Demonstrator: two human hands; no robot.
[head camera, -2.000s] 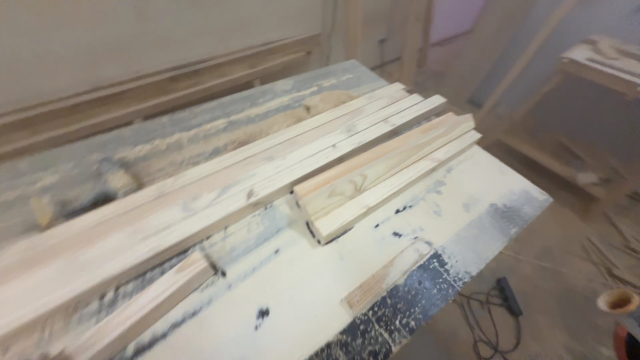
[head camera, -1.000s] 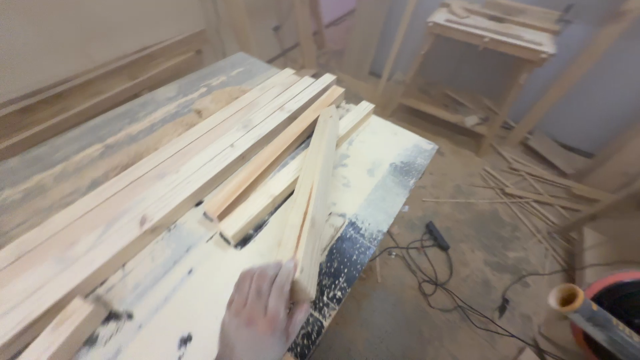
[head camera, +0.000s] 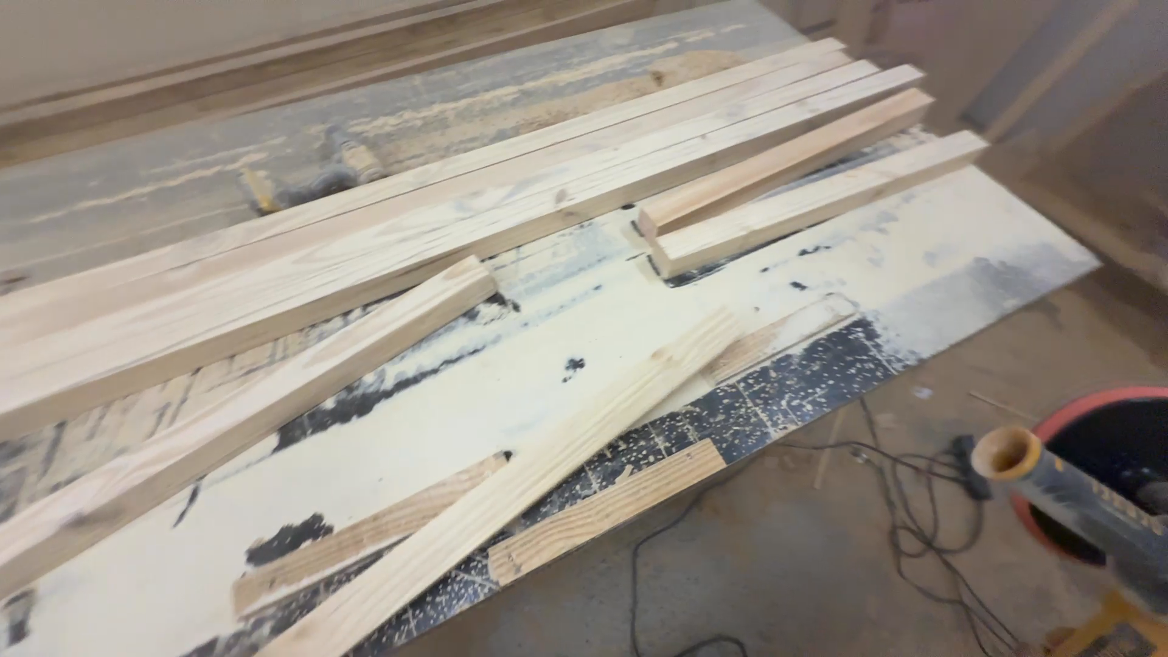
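Neither of my hands shows in the head view. A pale wooden board (head camera: 547, 456) slants across the near part of the sawdust-covered worktable (head camera: 1022, 219), its lower end cut off by the frame's bottom edge. Two shorter wooden battens, a reddish one (head camera: 794, 160) and a paler one (head camera: 821, 201), lie side by side at the right. Behind them run several long planks (head camera: 438, 210). Another squared batten (head camera: 274, 401) rests at an angle on the left. Short flat wood pieces (head camera: 607, 511) lie along the near edge.
A power tool (head camera: 338, 169), partly hidden, lies behind the long planks. Cables (head camera: 912, 520) trail over the floor at the right. A grey tube with an orange mouth (head camera: 1049, 465) stands in front of a black bucket with a red rim (head camera: 1095, 401).
A hand held a board upper right of it a second ago; now no hand is in view and a board lies slanted near the table's front. The view has shifted.
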